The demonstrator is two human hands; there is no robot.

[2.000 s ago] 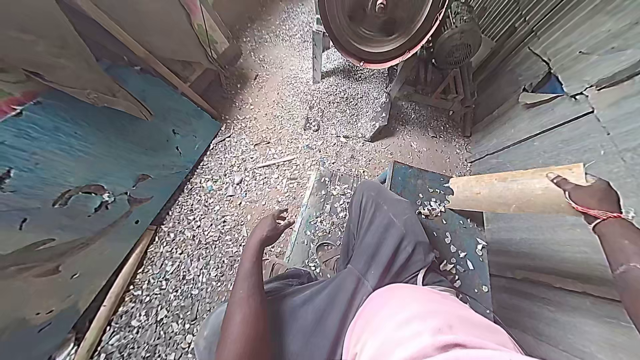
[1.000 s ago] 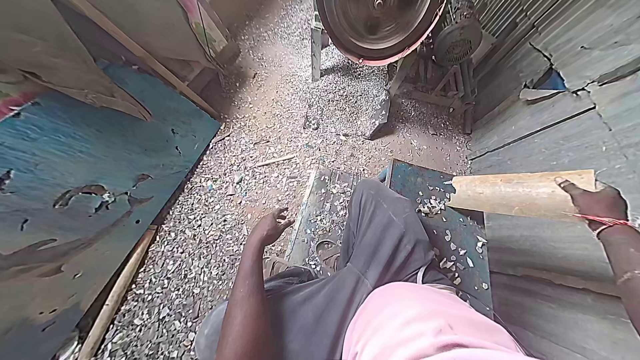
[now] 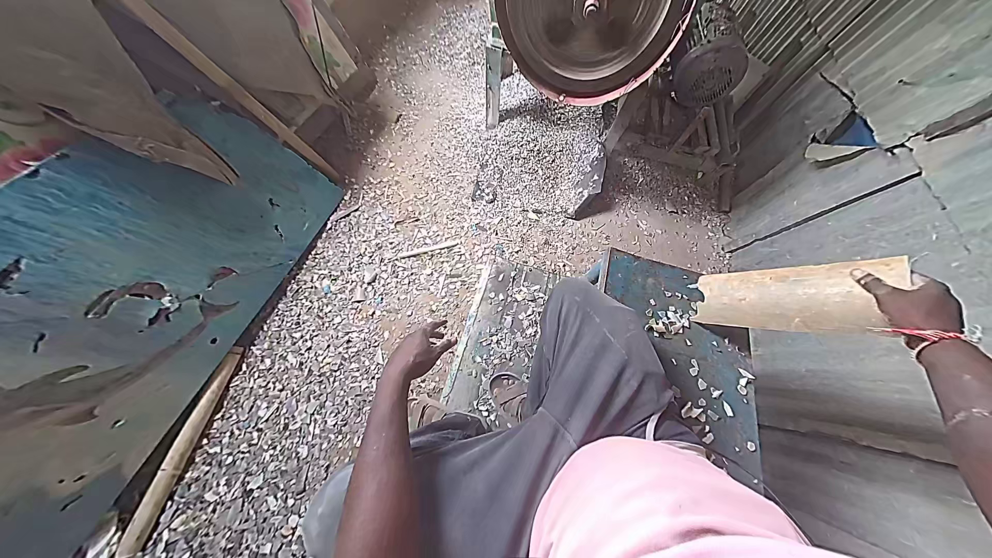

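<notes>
My right hand [image 3: 922,298] grips the right end of a pale, curved tube or trough [image 3: 802,294], its thumb lying on top. The far end of that piece reaches over a dark blue board [image 3: 643,287] beside my knee. Small pale chips [image 3: 673,319] lie heaped at this end, and more are scattered down the board. My left hand [image 3: 422,349] hangs over the chip-strewn ground to the left of my legs, fingers apart and holding nothing.
A large wheel [image 3: 593,46] on a stand, blurred as if spinning, is ahead, with a motor [image 3: 709,70] at its right. Chips cover the ground [image 3: 287,434]. A torn blue sheet [image 3: 155,256] slopes at left; grey corrugated sheets [image 3: 837,372] form the right wall. A chip-covered plank [image 3: 504,318] lies near my feet.
My right hand and the pale curved piece have moved slightly to the right since the oldest frame. My left hand has hardly moved.
</notes>
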